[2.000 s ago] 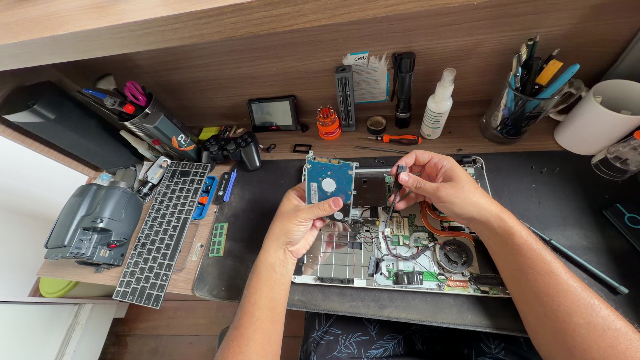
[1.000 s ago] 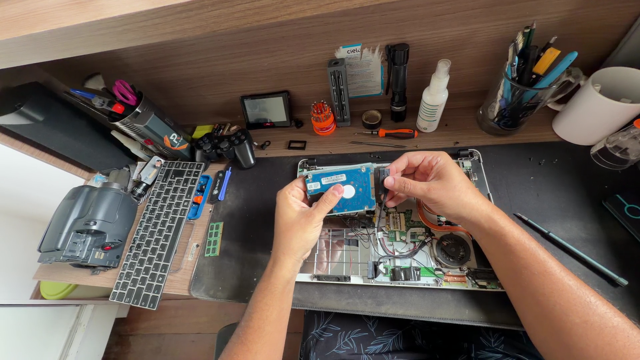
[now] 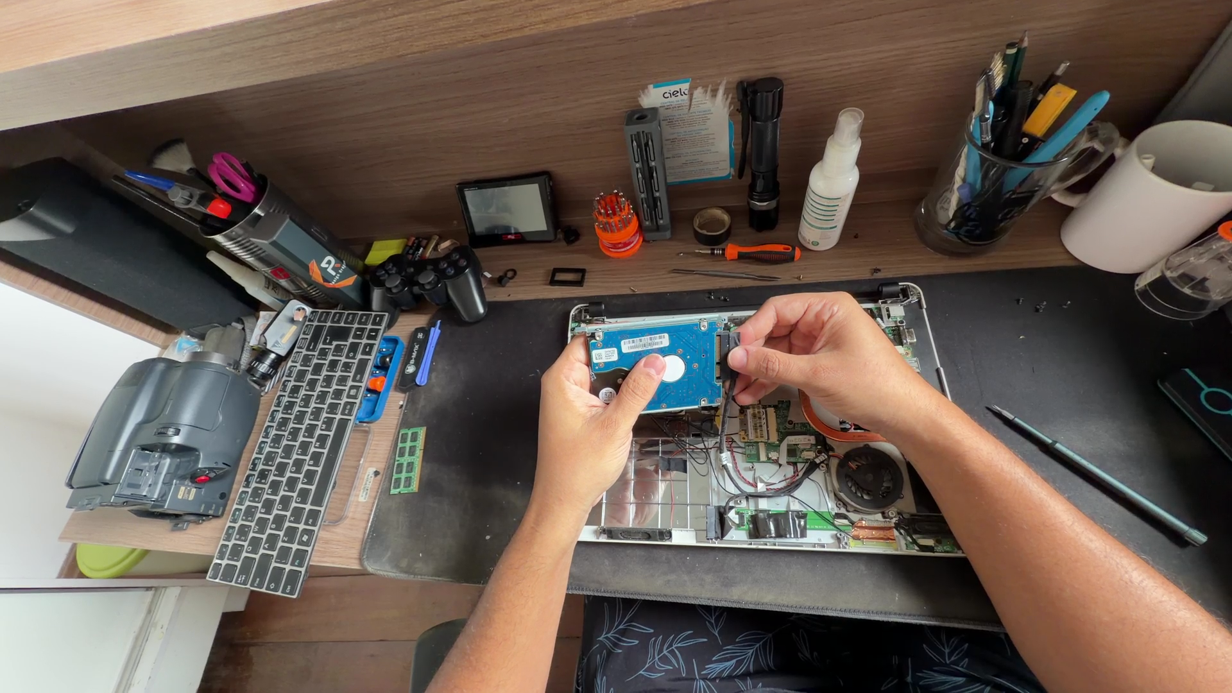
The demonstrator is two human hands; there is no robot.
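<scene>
My left hand grips a 2.5-inch hard drive by its left end, thumb across the blue circuit board, which faces up. At the drive's right edge, my right hand pinches a black cable connector between thumb and fingers. The connector lies against the drive's end; how deeply it is seated cannot be told. Its dark cable runs down into an opened laptop base below both hands. A round cooling fan, a copper heat pipe and several wires show inside the base.
On the black desk mat lie a green memory module at left and a teal pen-like tool at right. Left of the mat is a loose laptop keyboard. An orange-handled screwdriver and a white spray bottle are behind the laptop.
Two seconds ago the drive was tilted and apart from my right hand. My left hand has turned it level, and the connector in my right hand now meets its right end.
</scene>
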